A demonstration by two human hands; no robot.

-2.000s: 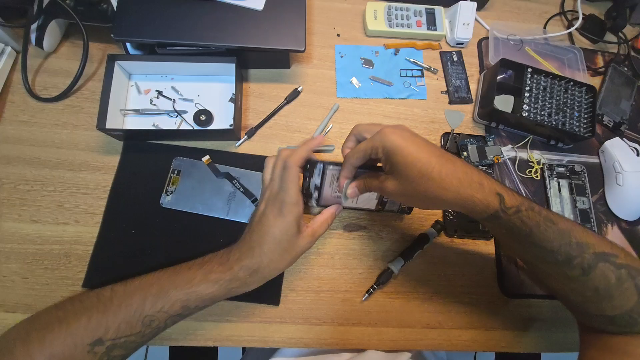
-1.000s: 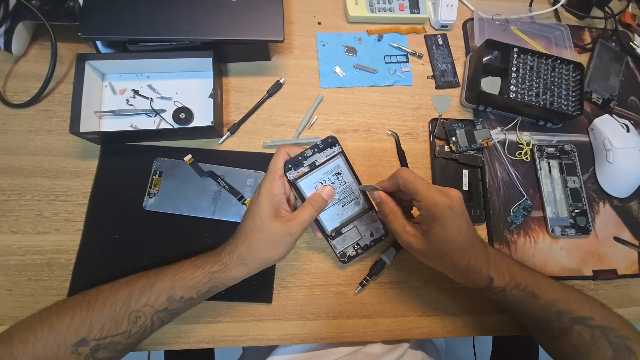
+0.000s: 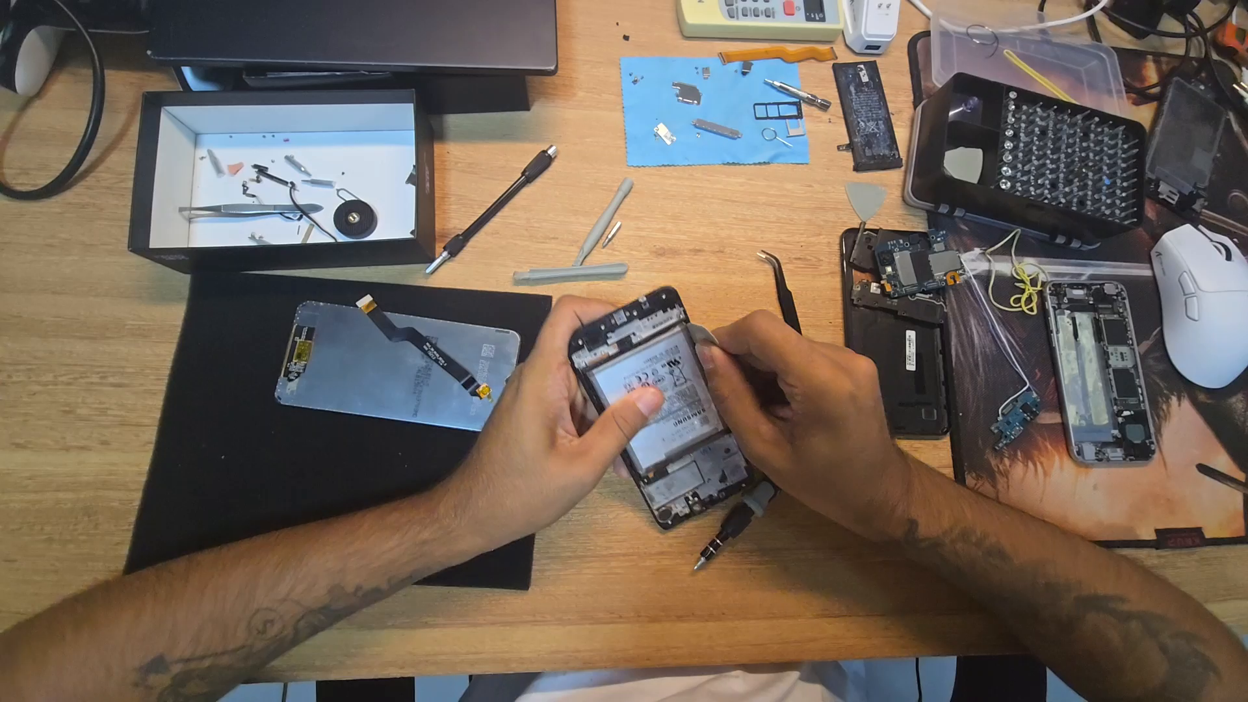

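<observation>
My left hand [image 3: 556, 439] grips an opened smartphone frame [image 3: 697, 478] by its left side, thumb resting on the white Samsung battery [image 3: 673, 385] inside it. The phone is tilted over the table. My right hand [image 3: 809, 419] pinches a thin grey opening pick [image 3: 700, 334] between thumb and forefinger, at the battery's upper right edge. How far its tip reaches in is hidden. Partly under my right hand lies a precision screwdriver [image 3: 726, 534]. Black bent-tip tweezers [image 3: 782, 292] lie just behind that hand.
A detached display panel [image 3: 419, 361] rests on a black mat [image 3: 244, 487]. Behind are a box of small parts [image 3: 283, 255], grey spudgers [image 3: 600, 229] and a blue cloth [image 3: 643, 136]. At right are a phone housing [image 3: 902, 390], another opened phone [image 3: 1102, 370], a bit case [image 3: 1033, 214] and a mouse [image 3: 1204, 302].
Two seconds ago both hands were close together over the phone, covering much of it. The pick has since moved from the battery's right side to nearer its upper right corner.
</observation>
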